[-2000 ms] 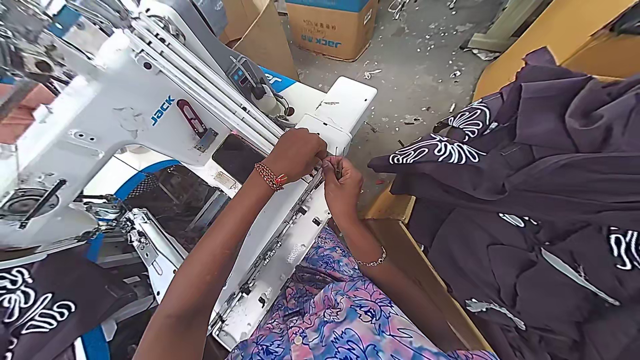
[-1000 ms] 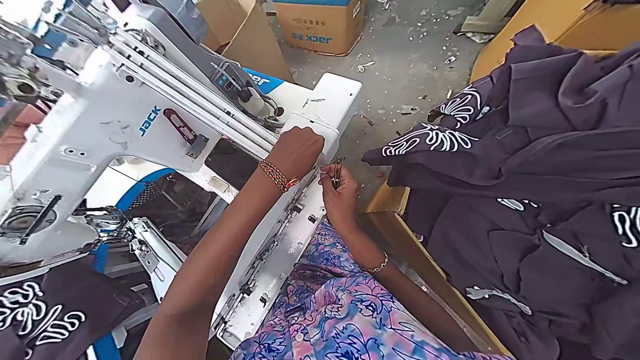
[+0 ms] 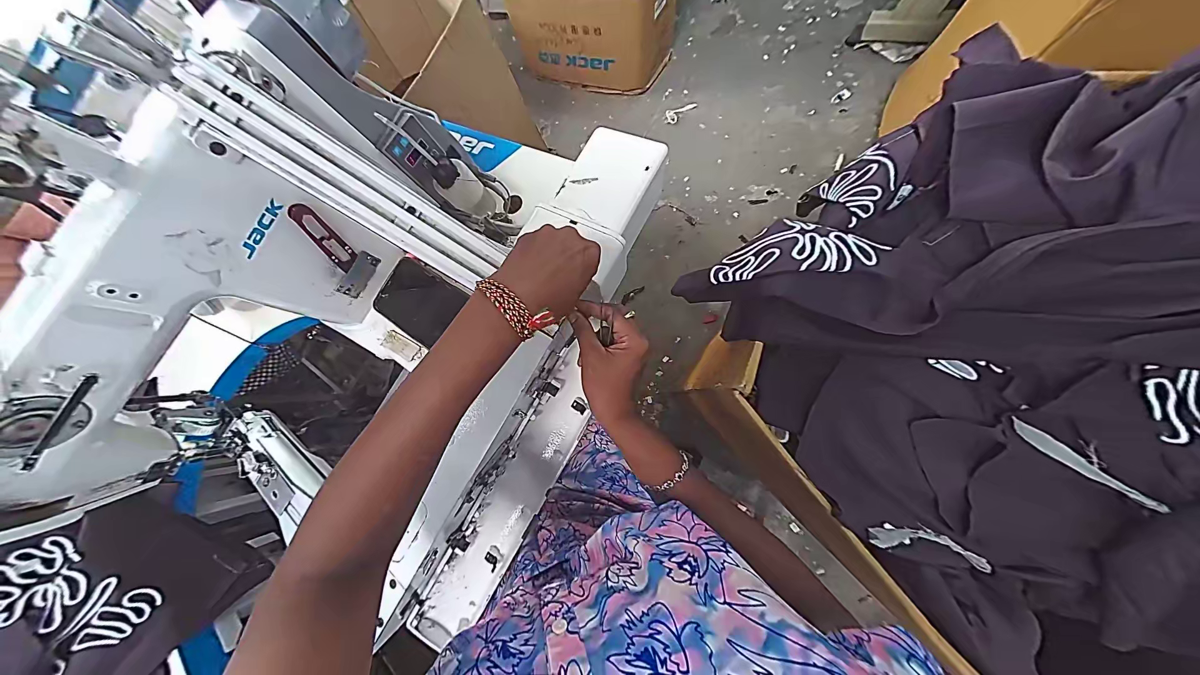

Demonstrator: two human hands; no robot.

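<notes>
My left hand (image 3: 553,272), with a braided red and gold wristband, is curled at the end of the white arm of a Jack sewing machine (image 3: 281,234). Its fingertips face away, so what it may hold is hidden. Just right of it, my right hand (image 3: 614,352) pinches a small dark tool (image 3: 606,335), possibly thread snips. The thumb and index finger of that hand reach to the underside of my left hand. Below both hands runs a white machine edge (image 3: 525,441) with small metal fittings.
Dark garments with white looped trim (image 3: 937,281) are heaped at right over a cardboard box (image 3: 797,506). Another dark piece (image 3: 103,572) lies lower left. Cardboard boxes (image 3: 591,47) stand beyond the machine on a floor (image 3: 731,112) littered with scraps.
My hands were together two seconds ago and slightly apart one second ago, with the small tool showing in my right hand. Now my right fingers are back against my left hand.
</notes>
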